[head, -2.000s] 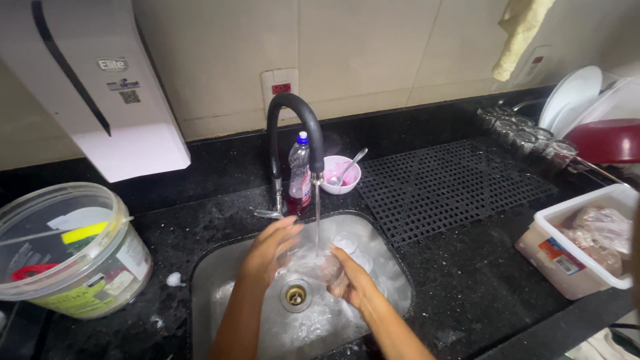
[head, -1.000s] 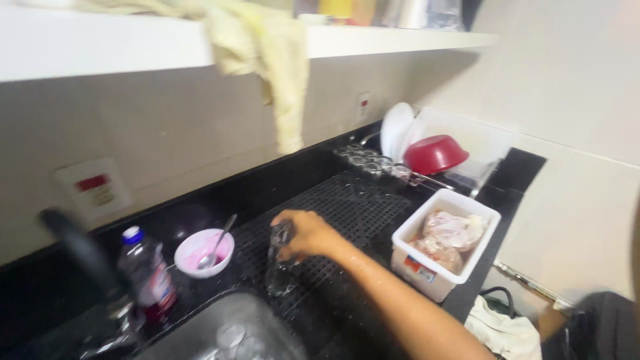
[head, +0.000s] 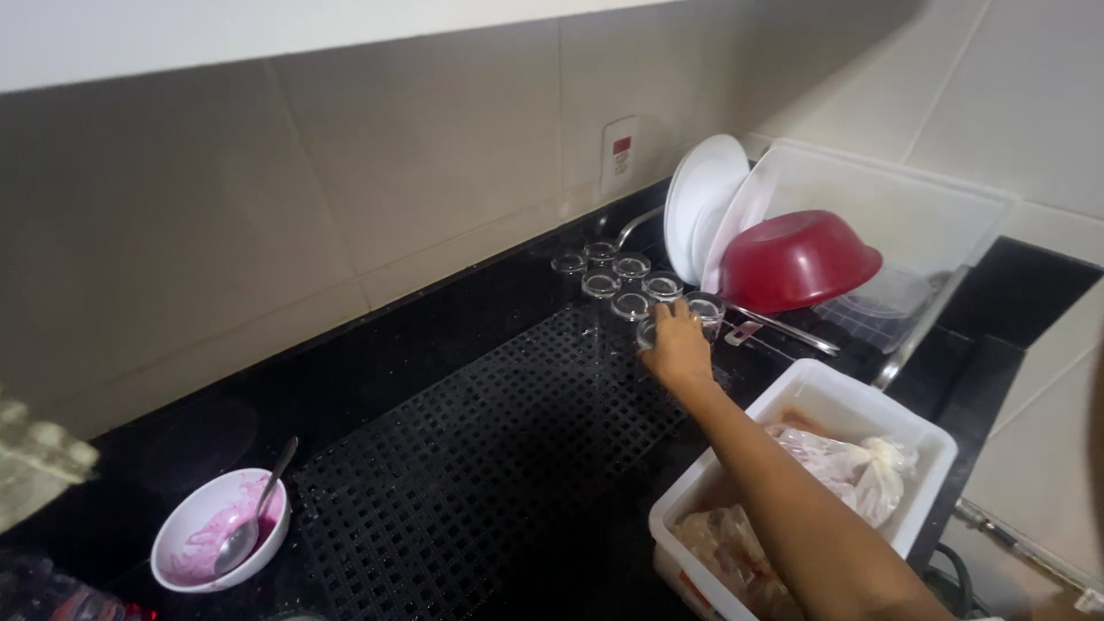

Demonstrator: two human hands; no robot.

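Observation:
My right hand [head: 680, 345] is closed around an upside-down clear glass [head: 647, 332] at the near end of a group of glasses. Several more clear glasses [head: 631, 266] stand upside down beside it, in rows near the back wall. The glasses are at the far end of a black perforated drying mat [head: 483, 466]. My right forearm reaches over a white plastic tub [head: 927, 448] that holds plastic bags of what looks like raw meat [head: 849, 470]. My left hand is out of view.
A red plastic bowl [head: 798, 259] lies upside down beside upright white plates [head: 703, 207] and a translucent plastic bin [head: 914, 198]. At the lower left a white bowl [head: 194, 526] with pink residue holds a metal spoon [head: 237, 545]. A wall outlet [head: 618, 155] sits behind the glasses.
The view has swung right, away from the sink. My right hand has carried a glass from above the mat's near part to the group of glasses. My left hand has left the view.

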